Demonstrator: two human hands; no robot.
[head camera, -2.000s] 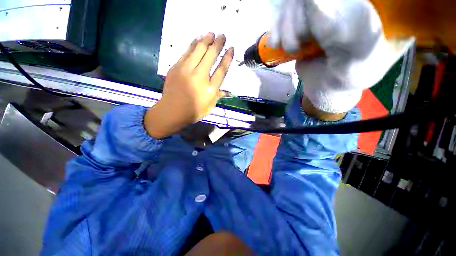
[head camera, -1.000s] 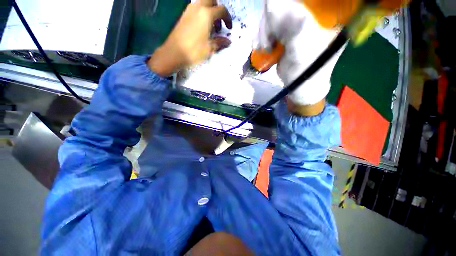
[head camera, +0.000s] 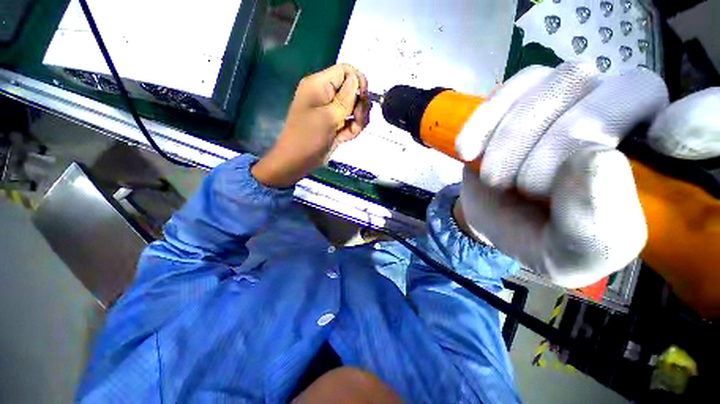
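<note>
The silver-white metal enclosure (head camera: 426, 47) lies in front of me. My right hand (head camera: 556, 170), in a white knit glove, is closed around the orange electric screwdriver (head camera: 451, 118). Its black nose points left, and the thin bit reaches the fingertips of my bare left hand (head camera: 324, 118). My left fingers are curled and pinched over the enclosure's left part. A tiny bright piece, which looks like a screw, shows between them; the fingers hide most of it and the bit tip.
Another enclosure (head camera: 150, 39) lies at the left on the green bench (head camera: 304, 39). The ball transfer plate (head camera: 588, 31) is at the upper right. A black cord (head camera: 114, 71) hangs at the left; another crosses before my right sleeve. A red sheet (head camera: 594, 289) shows below the glove.
The screwdriver has swung level and come nearer the camera, its bit now at my left fingertips. My left hand has gone from flat and spread to pinched. The view has shifted, showing more of the left enclosure.
</note>
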